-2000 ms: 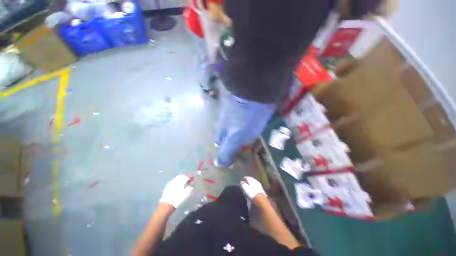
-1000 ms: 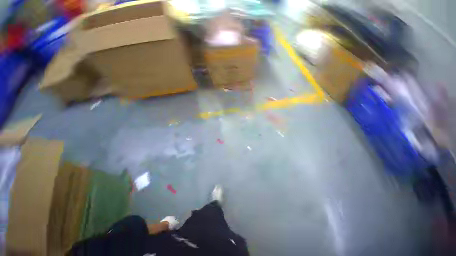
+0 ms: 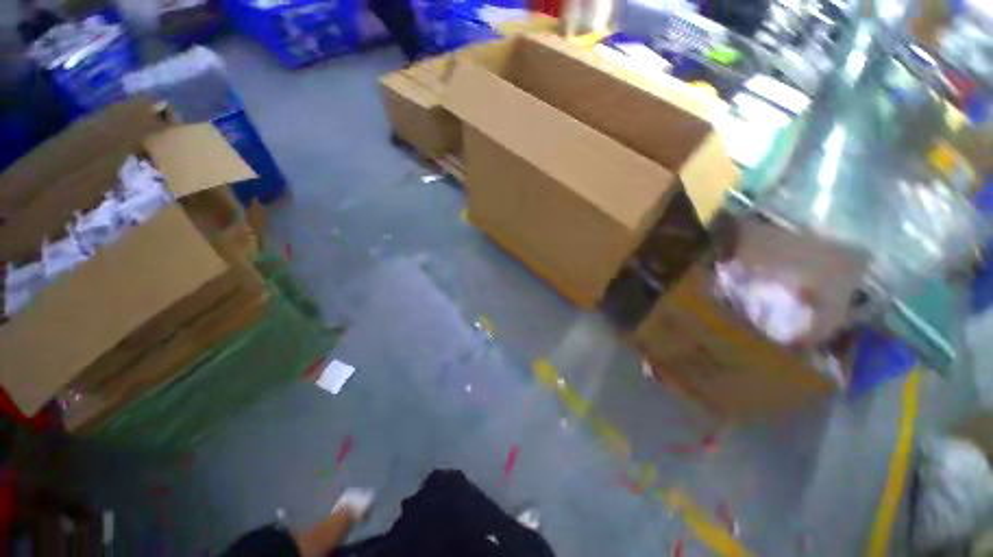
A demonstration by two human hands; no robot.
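My left hand (image 3: 351,504), in a white glove, is small and blurred at the bottom edge, low beside my dark clothing. Its fingers cannot be made out. My right hand is not in view. Nearest ahead on the left, an open brown carton (image 3: 131,310) holds white pieces (image 3: 103,223) in what looks like plastic. It stands on or against a green surface (image 3: 234,370). A large open brown carton (image 3: 550,201) stands ahead with its flaps up.
Another open carton (image 3: 724,354) with white contents stands at the right. Blue crates (image 3: 256,152) stand left and at the back (image 3: 299,27). A green-topped bench (image 3: 833,163) is at the upper right. Yellow-lined floor (image 3: 414,370) has red scraps and a white square (image 3: 335,376).
My view has swung from the bench and the standing person towards the cartons. The open carton of white pieces now shows more fully at left. My right hand has left the picture.
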